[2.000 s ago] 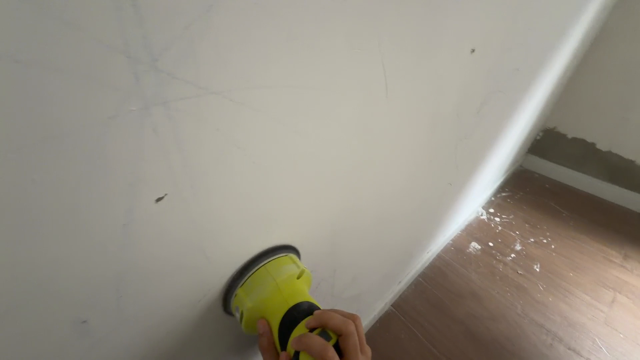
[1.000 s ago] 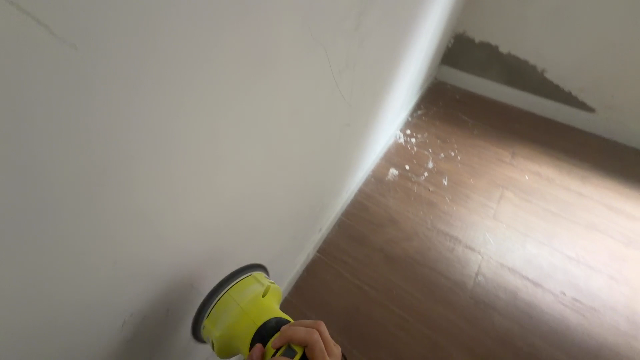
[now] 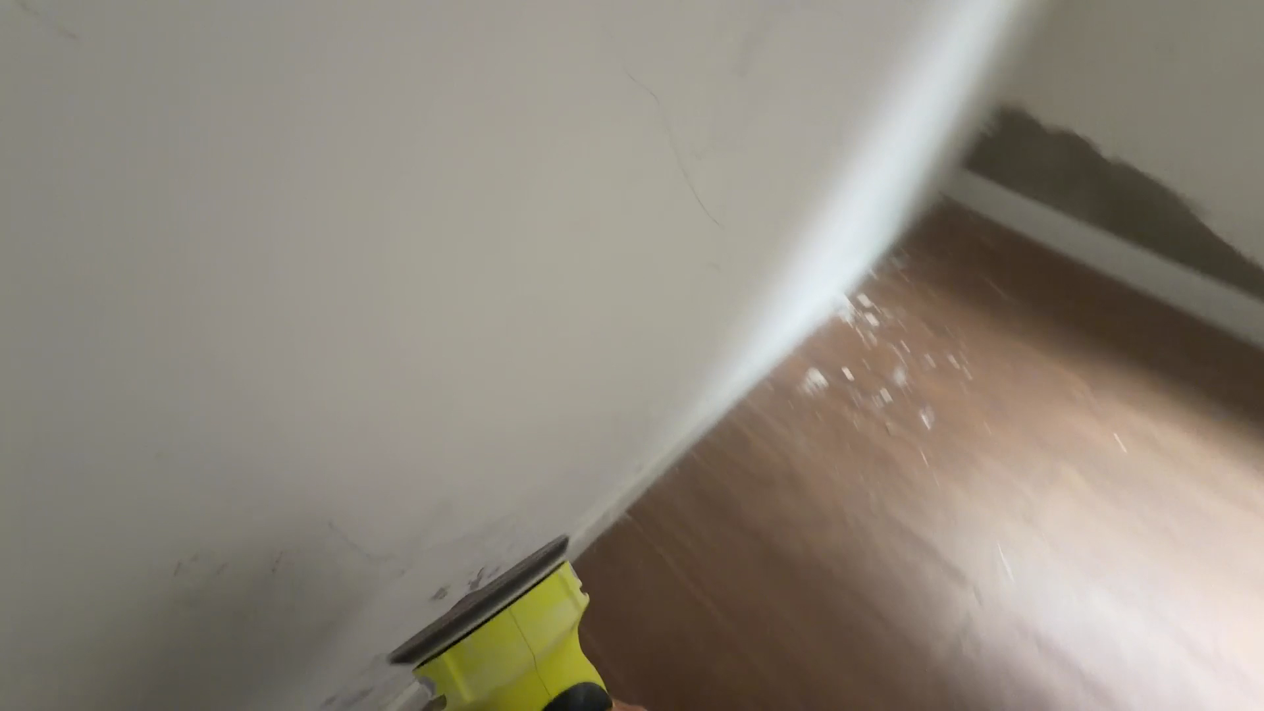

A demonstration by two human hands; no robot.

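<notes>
A yellow-green random orbital sander (image 3: 518, 642) is at the bottom, with its dark round pad seen nearly edge-on close to the lower part of the pale wall (image 3: 425, 257). Whether the pad touches the wall cannot be told. Of my right hand (image 3: 628, 705) only a sliver shows at the bottom edge, by the black part of the sander's body, which it holds; the rest is cut off. Dark scuffs mark the wall beside the pad. My left hand is out of view.
Brown wood-look flooring (image 3: 889, 553) meets the wall along a slanting edge. White crumbs (image 3: 869, 346) lie scattered near that edge. At the upper right, a second wall bears a grey-green patch (image 3: 1096, 178) above a white baseboard (image 3: 1116, 247).
The sander has tipped from showing its rounded pad rim to nearly edge-on, and sits low by the wall's bottom edge. Less of my right hand shows. The view has shifted towards the floor.
</notes>
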